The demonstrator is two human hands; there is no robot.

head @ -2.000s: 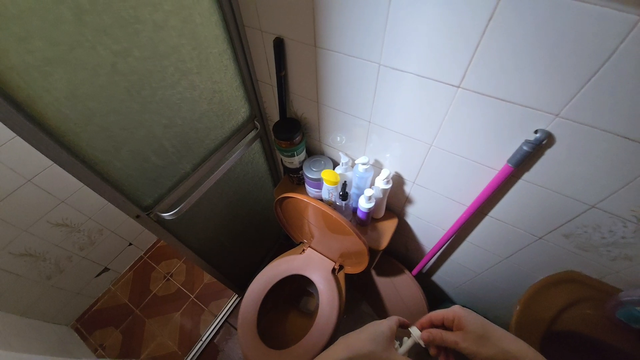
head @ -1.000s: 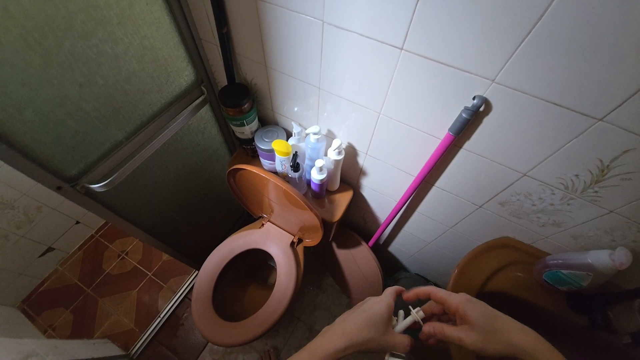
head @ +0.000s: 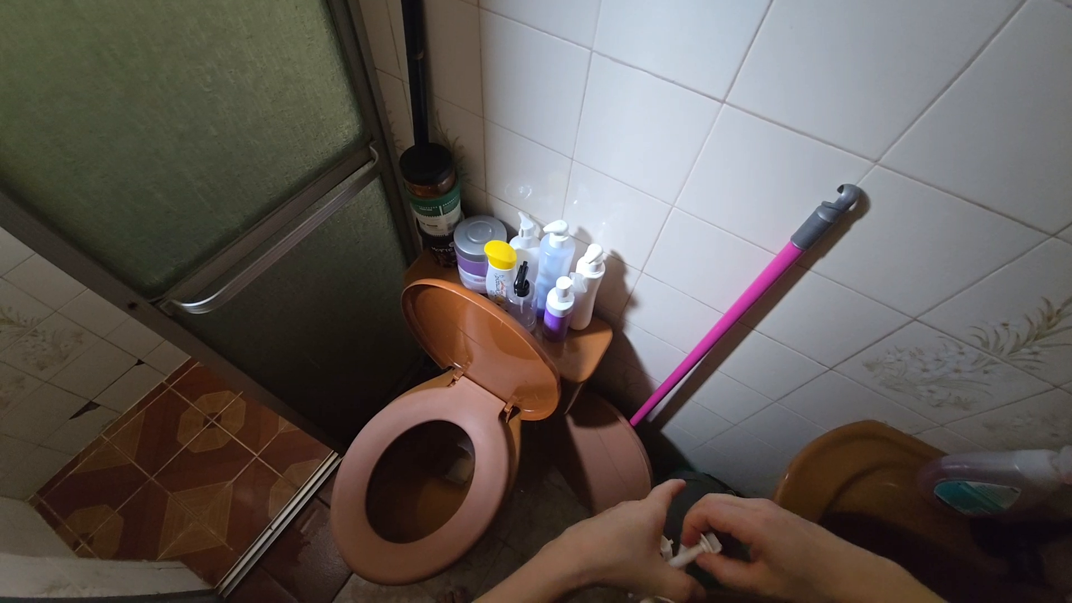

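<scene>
Near the bottom edge, my left hand [head: 624,540] and my right hand [head: 754,540] are close together around a small white plastic part [head: 697,551]. The thumb and fingers of my right hand pinch its end. My left hand closes on the other side of it, and its fingers hide part of the piece. What the part belongs to cannot be told. Below and behind the hands is a dark green object [head: 699,490], mostly covered by them.
A toilet with a pink seat [head: 360,494] and raised lid [head: 477,343] stands left of the hands. Pump bottles [head: 554,260] and jars crowd the tank top. A pink pole [head: 720,331] leans on the tiles. Right is a brown basin [head: 837,452] with a soap bottle [head: 988,484].
My hands stay together at the white part, with the fingers of both shifted around it. The soap bottle by the basin shows more fully than two seconds ago, as the view has turned.
</scene>
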